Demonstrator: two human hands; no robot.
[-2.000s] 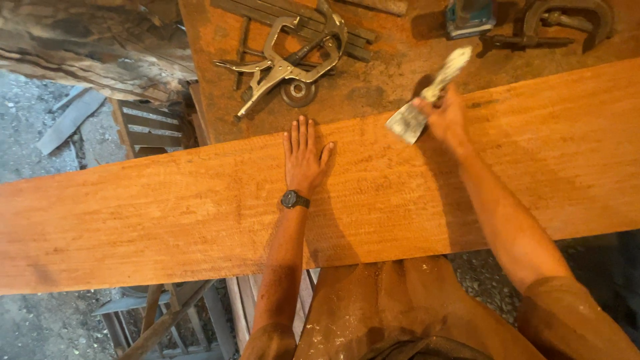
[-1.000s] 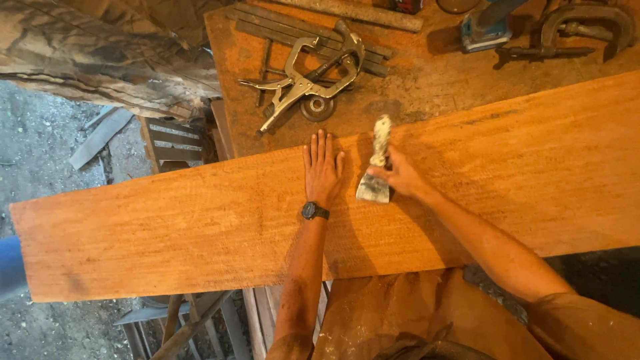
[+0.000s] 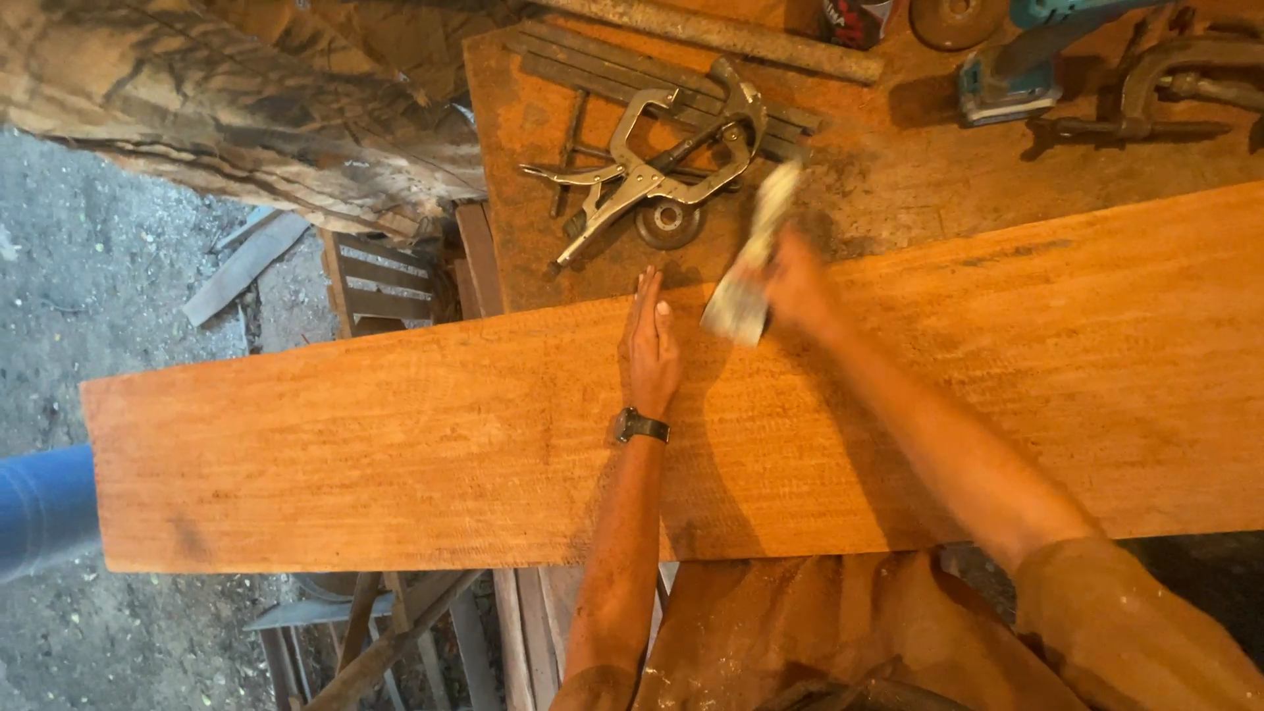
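Note:
A long, wide wooden board (image 3: 395,444) lies across the front of a workbench, its left end reaching past the bench. My left hand (image 3: 650,346), with a watch on the wrist, rests on edge on the board near its far edge, fingers together and holding nothing. Just right of it, my right hand (image 3: 795,281) grips a putty knife (image 3: 741,301) with a pale, smeared handle. The knife's wide blade points down toward the board; blur hides whether it touches. Beyond my left hand, a locking C-clamp (image 3: 642,183) lies by a grinding disc (image 3: 670,222).
Metal bars (image 3: 642,74) and a rusty pipe (image 3: 711,38) lie on the workbench (image 3: 889,197). A cordless power tool (image 3: 1017,79), a G-clamp (image 3: 1145,99), another disc (image 3: 953,18) and a can (image 3: 854,20) are at the back right. A blue cylindrical object (image 3: 44,509) stands beyond the board's left end.
My left hand has turned from palm-flat with spread fingers onto its edge. My right hand, still holding the putty knife, first came closer to my left hand, and the knife's tilt has changed.

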